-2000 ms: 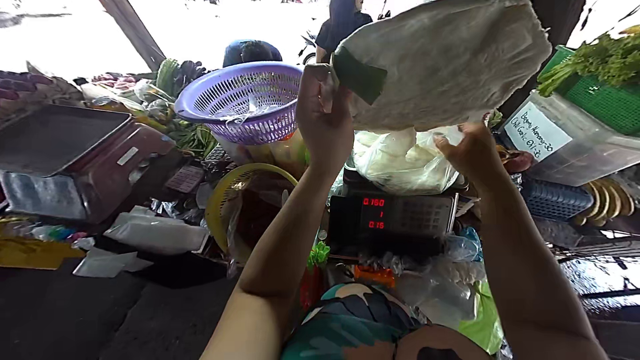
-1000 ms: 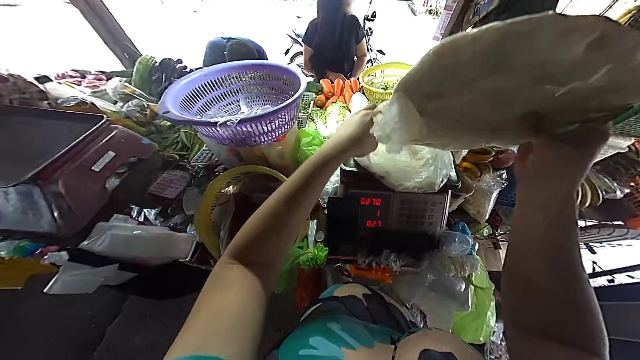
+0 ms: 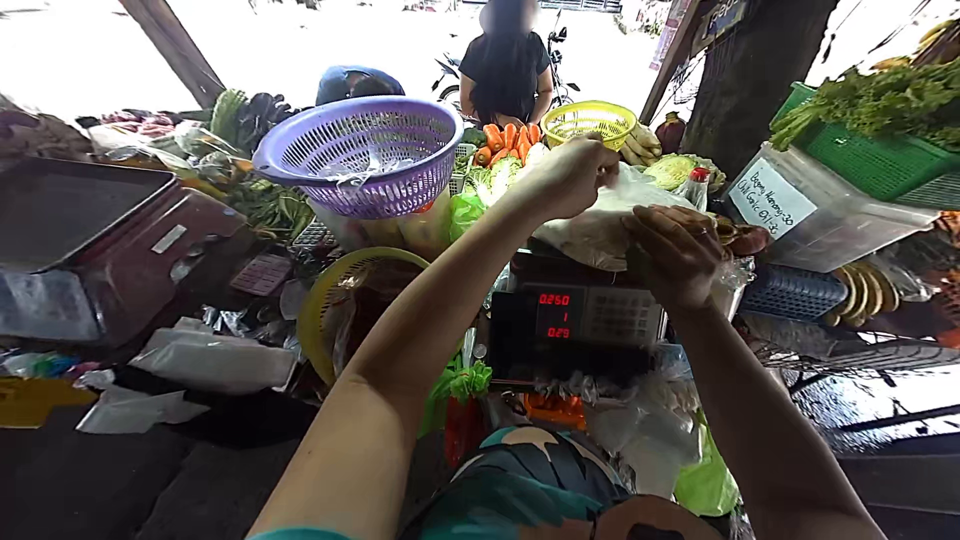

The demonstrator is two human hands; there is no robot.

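An electronic scale with lit red digits stands in front of me, a pale bag or sheet bunched on top. My left hand is at its upper edge, with curled fingers pinching the pale material; the fingertips are partly hidden. Across its right side lie the fingers of my right hand, gripping the edge, with the thumb out of sight. What lies beneath the pale material cannot be made out.
A purple basket holds clear plastic. Beyond are carrots, a yellow basket and a person in black. At left stands a reddish weighing scale; at right, a plastic bin under a green basket of leafy greens.
The large pale sheet-like thing, raised at the right in both earlier frames, is no longer held up. My right hand has come down and left to the scale. The red digits differ.
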